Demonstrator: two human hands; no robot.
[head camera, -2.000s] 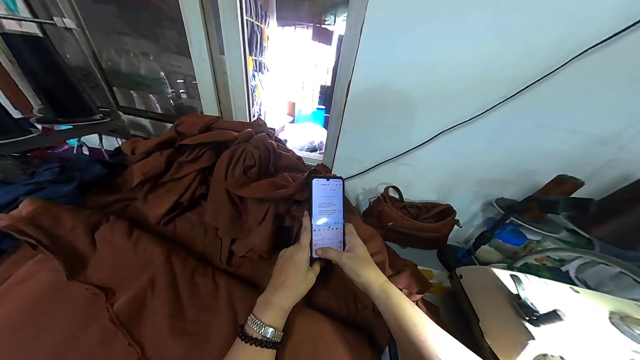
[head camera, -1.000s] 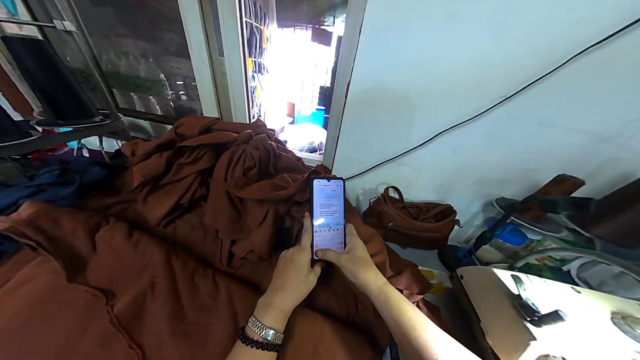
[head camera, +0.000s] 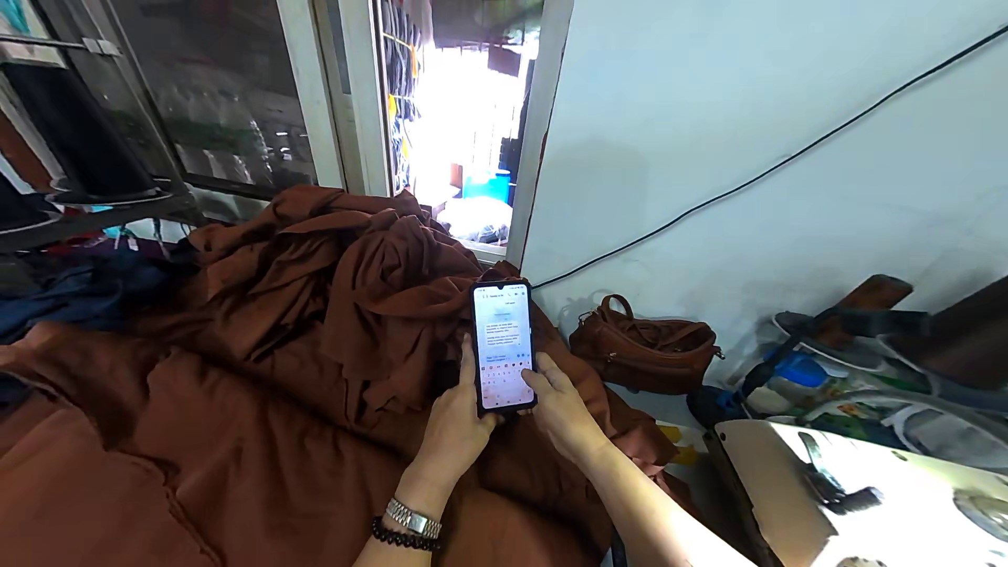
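A smartphone (head camera: 504, 339) stands upright in the middle of the view, its lit screen showing text and an on-screen keyboard. My left hand (head camera: 459, 417) grips its lower left side and wears a metal watch and a dark bead bracelet at the wrist. My right hand (head camera: 563, 409) is at the lower right edge, with the thumb over the keyboard. Brown fabric (head camera: 260, 449) lies in a large rumpled heap beneath and around both hands.
A brown leather handbag (head camera: 646, 350) rests by the wall, right of the phone. A cream sewing machine (head camera: 787, 480) is at the lower right. Thread cones (head camera: 87, 134) stand at the left. A black cable (head camera: 756, 177) crosses the wall beside a bright window opening.
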